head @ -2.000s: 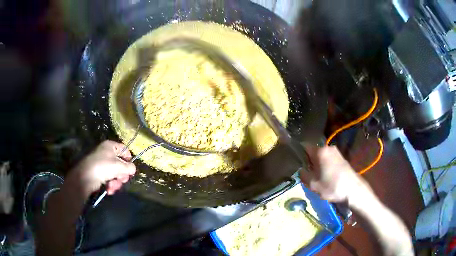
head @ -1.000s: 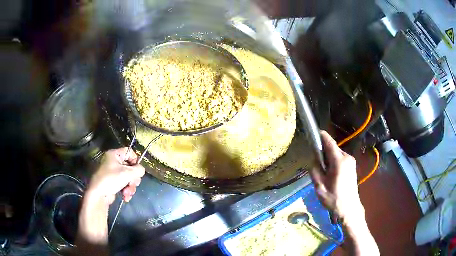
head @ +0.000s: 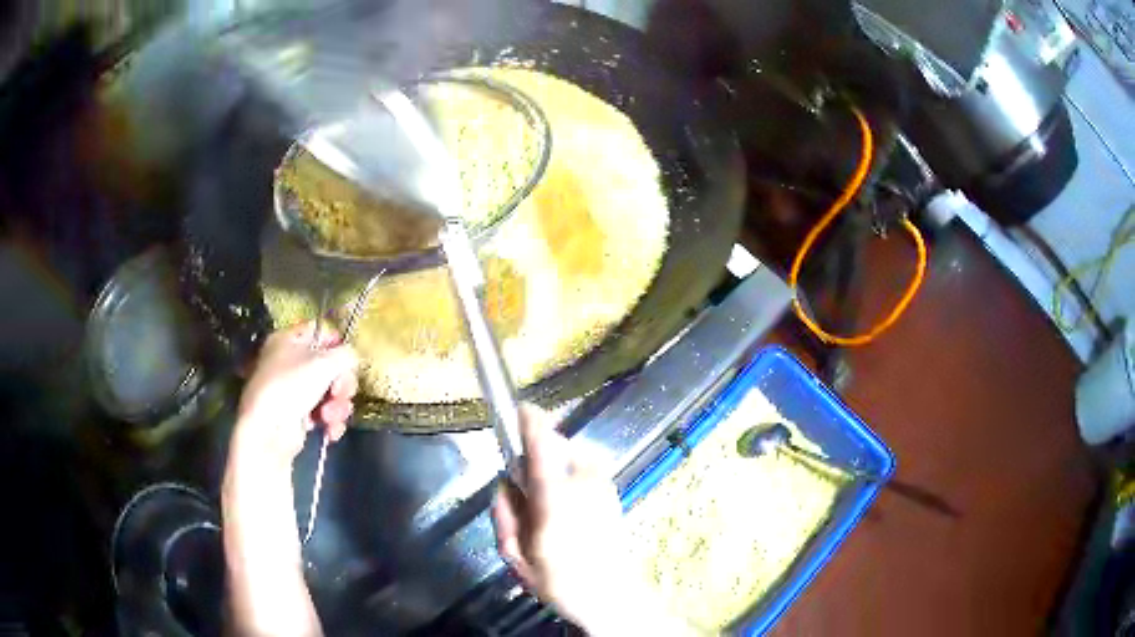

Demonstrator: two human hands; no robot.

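My left hand (head: 295,388) grips the wire legs of a round strainer (head: 544,137) heaped with golden fried crumbs (head: 495,147). The strainer is over the foamy yellow oil (head: 579,249) in the large black wok (head: 709,205). My right hand (head: 548,504) grips the straight metal handle of a spider strainer (head: 386,152). Its blurred head is above the left part of the crumbs and hides some of them. Whether it touches them, I cannot tell.
A blue tray (head: 880,451) of pale minced food holds a serving spoon (head: 763,439) at the wok's front right. A round sieve (head: 140,342) is left of the wok, with a dark round pot (head: 162,560) below. An orange hose (head: 859,336) curves at right above the reddish floor.
The spider strainer has swung left from the wok's right side to over the crumbs, and my right hand moved left and down. The view has shifted, showing more floor and tray.
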